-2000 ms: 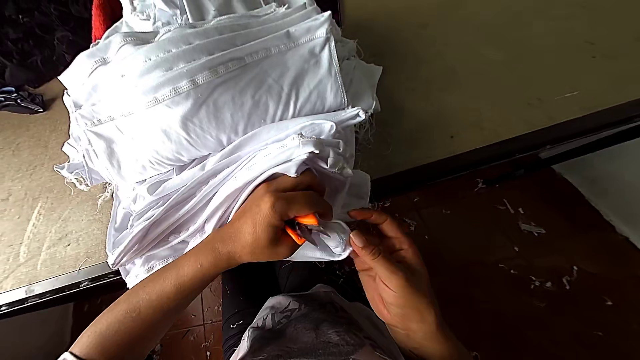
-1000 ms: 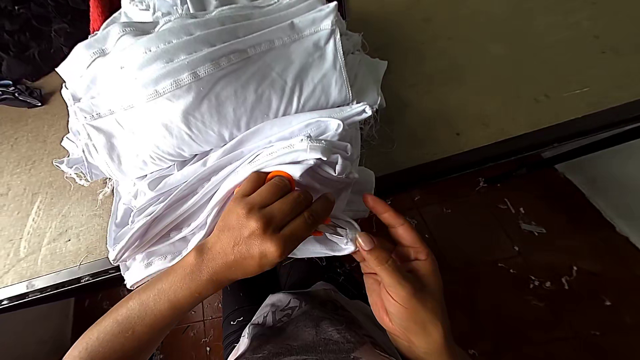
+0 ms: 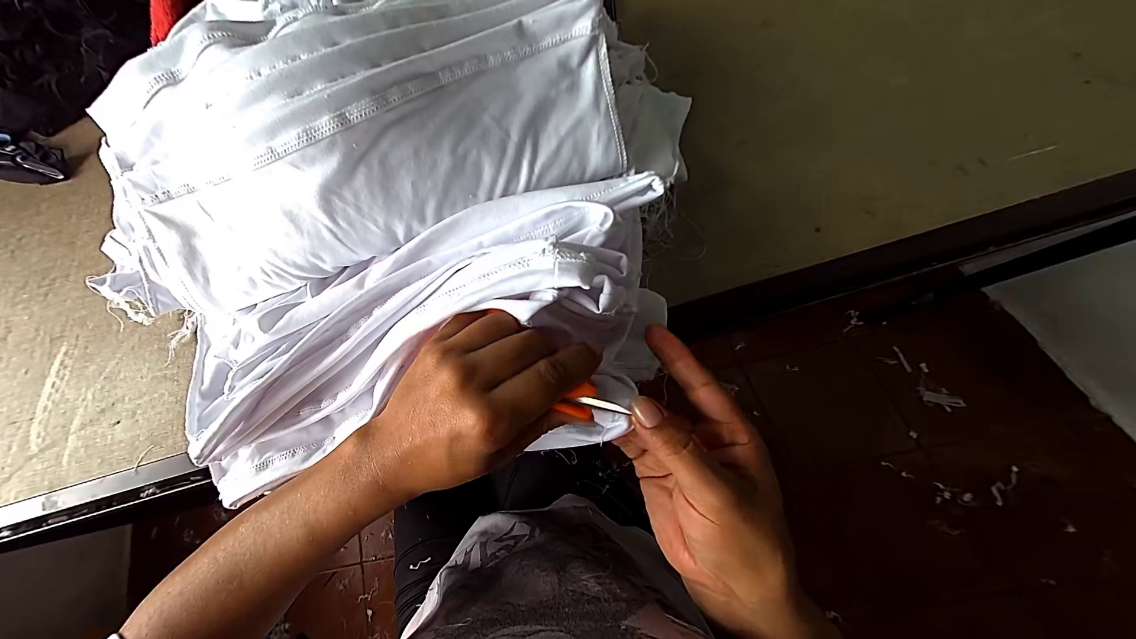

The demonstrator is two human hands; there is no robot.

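A thick pile of white knit fabric pieces (image 3: 461,133) with overlocked seams and frayed threads lies before me, its near layers bunched and hanging over the table edge. My left hand (image 3: 484,390) is closed around an orange-handled cutting tool (image 3: 579,404), seemingly small scissors or thread snips, resting against the near folds. Its metal blade points right, to the fabric edge. My right hand (image 3: 701,461) pinches that edge between thumb and fingers at the blade's tip, its index finger raised. Most of the tool is hidden under my left hand.
The pile rests on a beige tabletop (image 3: 852,133) with a dark edge and a metal strip (image 3: 98,497) at left. Dark cloth (image 3: 62,53) and a red item (image 3: 169,18) lie at upper left. Thread scraps (image 3: 941,395) litter the tiled floor. A pale surface (image 3: 1074,311) stands at right.
Two seconds ago the orange handles showed at my left fingers; now that hand mostly covers them, turned palm down over the folds. My right hand stays at the fabric edge.
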